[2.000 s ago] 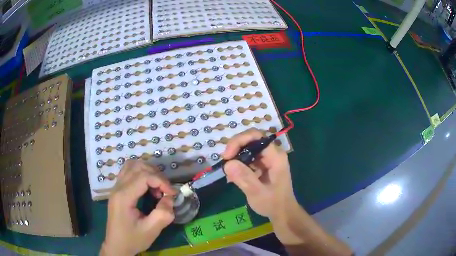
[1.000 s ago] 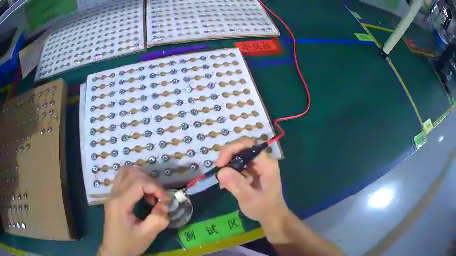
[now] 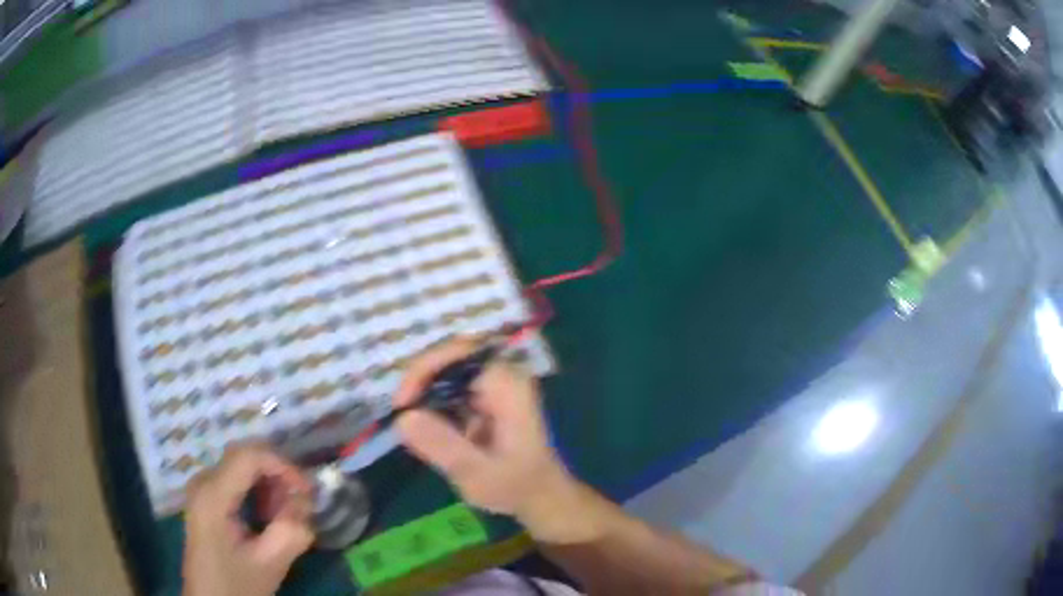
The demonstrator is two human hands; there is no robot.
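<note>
The view is blurred. My right hand (image 3: 484, 425) holds the black test probe (image 3: 449, 387), its red front part pointing down left. The cream-white tip block (image 3: 331, 475) is at the top of the squat round grey test fixture (image 3: 342, 515). My left hand (image 3: 247, 512) is beside the fixture's left side, thumb and fingertips pinched together. Whether a small component is between them cannot be told. The white component tray (image 3: 315, 279) with rows of tan spots lies behind both hands. The green label (image 3: 417, 545) lies right of the fixture.
A brown cardboard board (image 3: 53, 431) is at the left. Further white trays (image 3: 391, 64) lie at the far side, with a red card (image 3: 495, 122) nearby. The red test lead (image 3: 606, 210) curls across the green mat. A pale pole (image 3: 845, 52) stands at the upper right.
The whole scene has shifted left and slightly down in the view and become blurred. Both hands keep about the same place relative to the fixture, and the right still holds the probe.
</note>
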